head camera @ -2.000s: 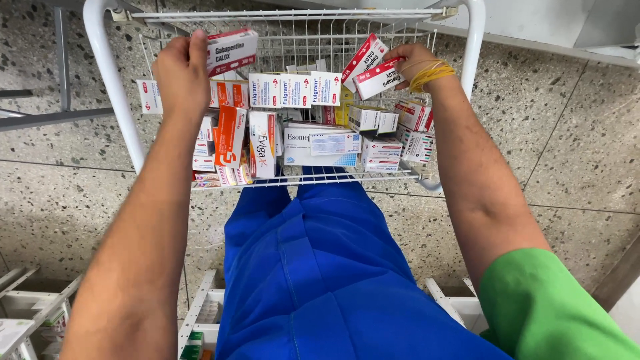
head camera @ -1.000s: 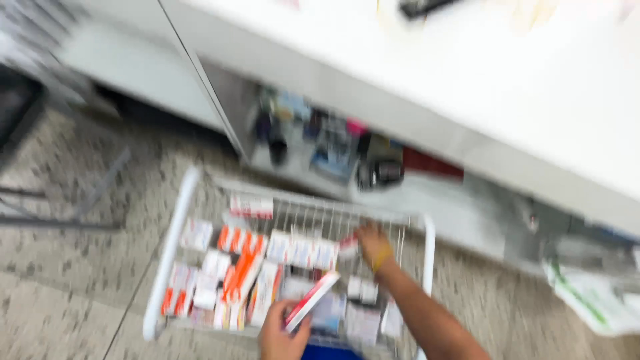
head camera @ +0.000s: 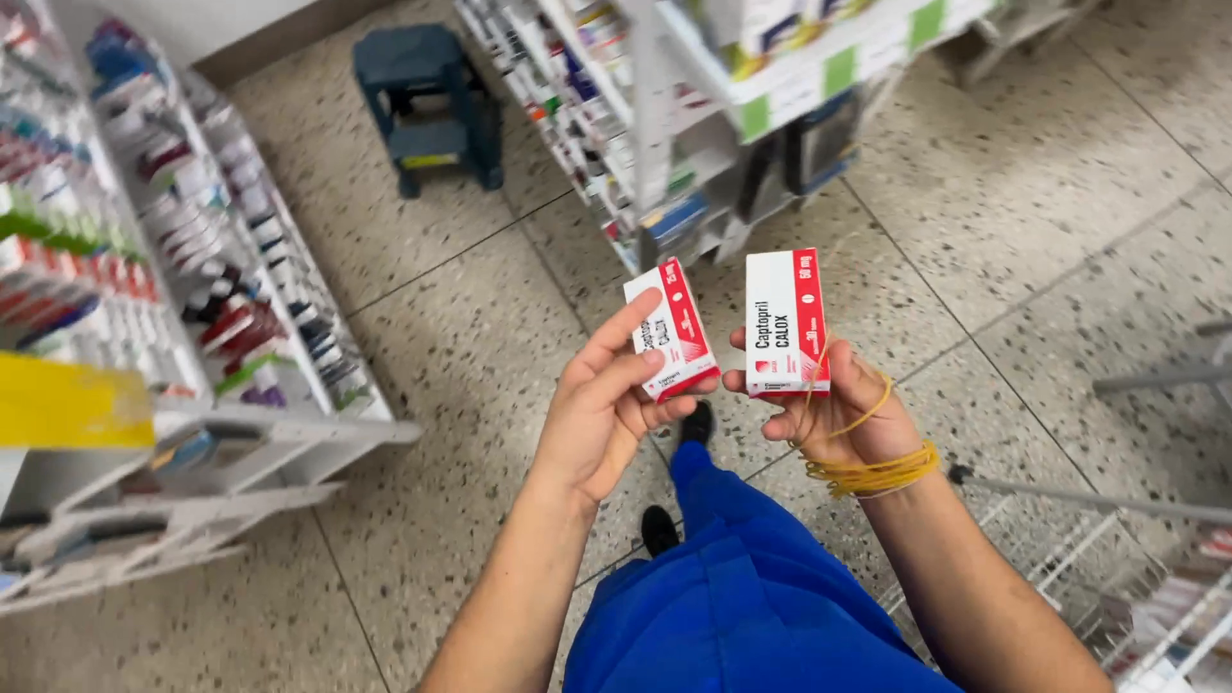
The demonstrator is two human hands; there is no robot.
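Note:
My left hand grips a red and white medicine carton, its thumb and forefinger across the front. In my right hand is a second red and white medicine carton, held upright by its lower end. The two cartons are side by side with a small gap between them. Both bear the printed name Captopril and the maker's name Calox. Several yellow rubber bands circle my right wrist, and one loops up over the palm toward the carton.
Shelves of medicine boxes stand at the left, and another shelf unit at the top centre. A dark step stool is on the speckled floor between them. A white wire basket with cartons is at the lower right.
The view has swung from the wire basket to the shelves and floor. Both hands have left the basket, each with a carton, and now hold them close together.

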